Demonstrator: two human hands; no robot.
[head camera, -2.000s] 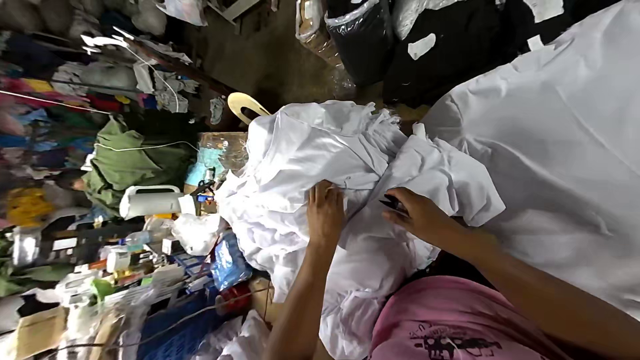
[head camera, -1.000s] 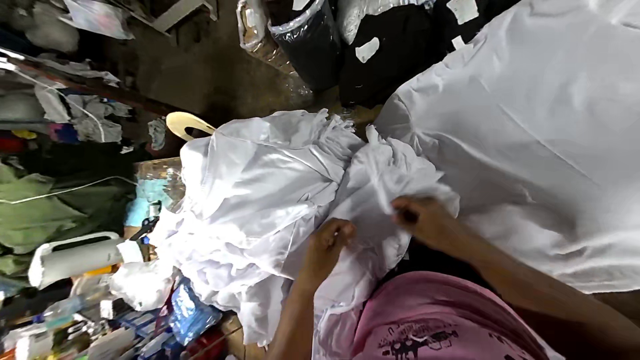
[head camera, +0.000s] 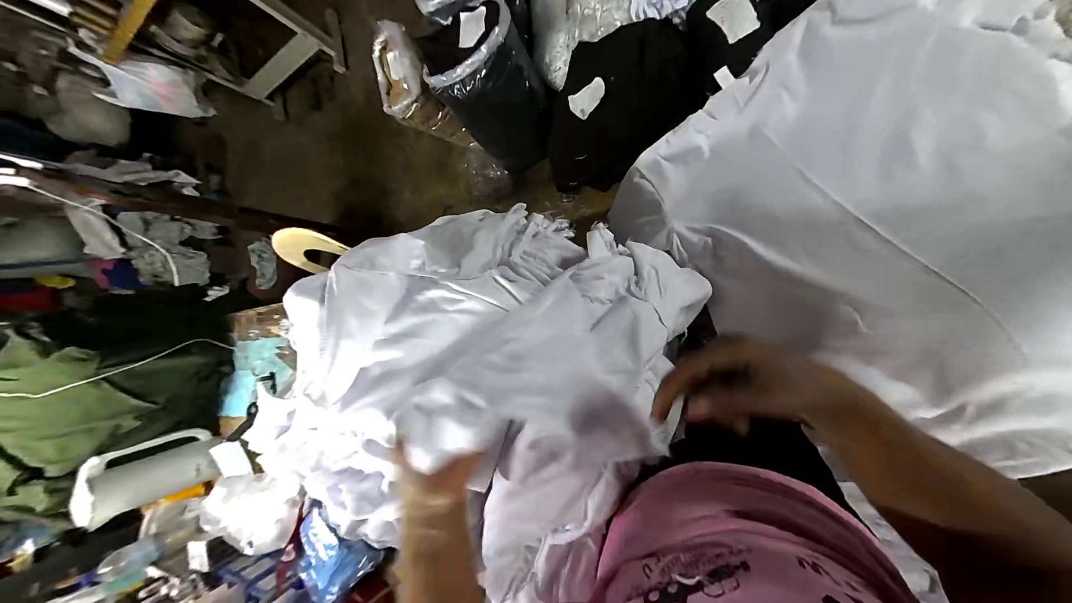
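Note:
White fabric pieces lie heaped in front of me, wrinkled, with frayed edges at the far side. My left hand, blurred, is at the near left part of the heap with a fold of the white cloth between thumb and fingers. To the right, my right hand is also blurred; its fingers are curved and apart beside the heap's right edge, and nothing shows between them. A larger smooth white cloth spreads beyond my right forearm.
Black plastic-lined bin and black bundles stand at the far side. A cream curved object sticks out behind the heap. At left are green fabric, a white sewing machine-like body with handle, a white plastic bag and blue plastic.
My left hand has moved left over the heap, and a flap of white cloth now lies across its middle. The dark small tool seen in my right hand two seconds ago no longer shows.

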